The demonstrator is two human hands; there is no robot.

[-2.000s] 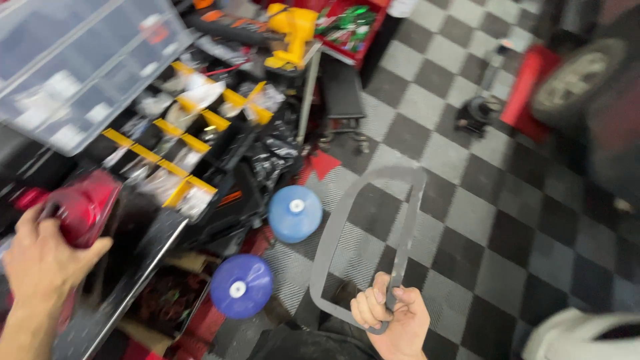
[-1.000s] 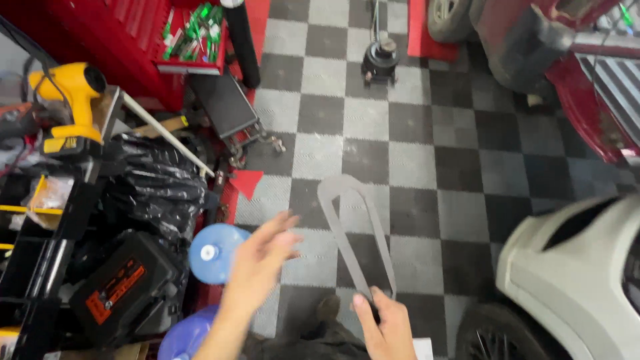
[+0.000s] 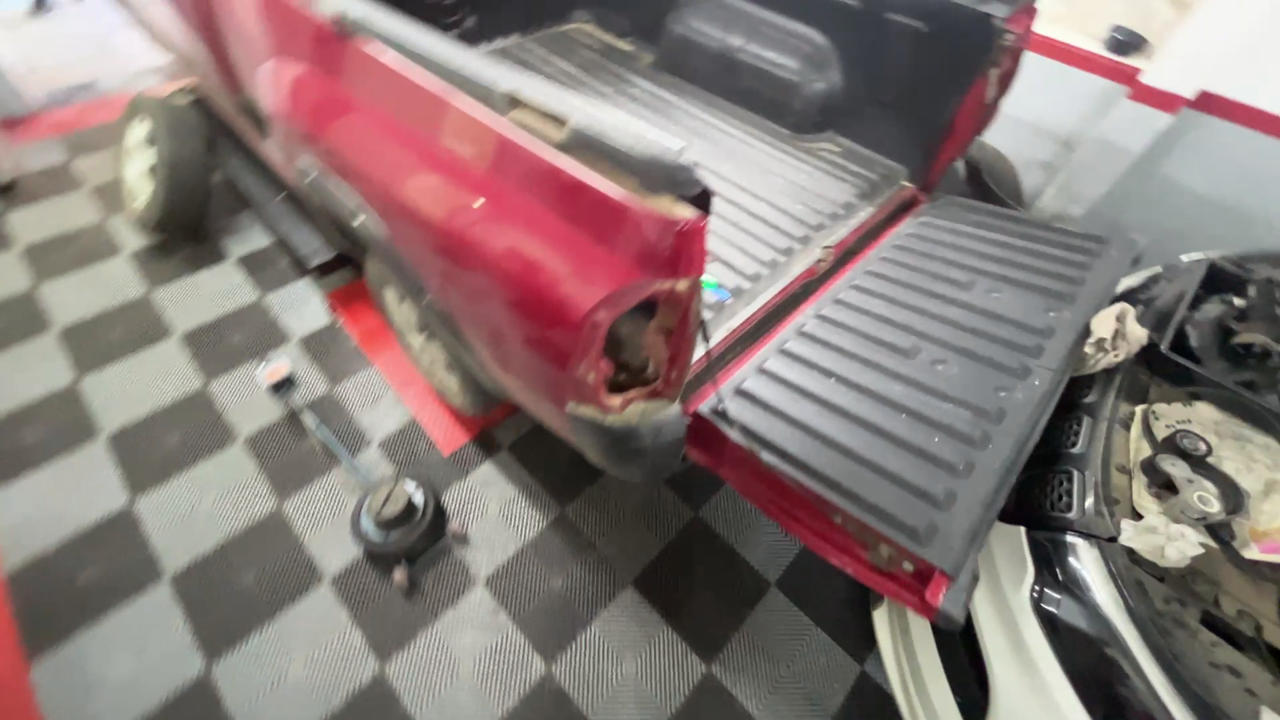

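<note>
Neither my left hand nor my right hand shows in the head view, and the grey looped strip is out of sight too. A red pickup truck [image 3: 480, 230] fills the upper middle, its ribbed black tailgate [image 3: 900, 380] folded down. The bed floor [image 3: 720, 170] is ribbed as well. At the rear corner the tail-light opening [image 3: 635, 345] is bare, with no lamp in it. A small green and blue item [image 3: 716, 290] lies at the bed's rear edge, too blurred to name.
A round air jack [image 3: 397, 515] with a long handle stands on the checkered floor [image 3: 480, 620], left of the truck's rear. At right, a white car's open engine bay [image 3: 1200, 600] holds a belt tensioner or pulley part [image 3: 1190, 485] and a crumpled rag [image 3: 1112, 338].
The view has swung far to the right, from the tool cart to the pickup. Both hands and the grey looped strip, seen one second ago, have left the view.
</note>
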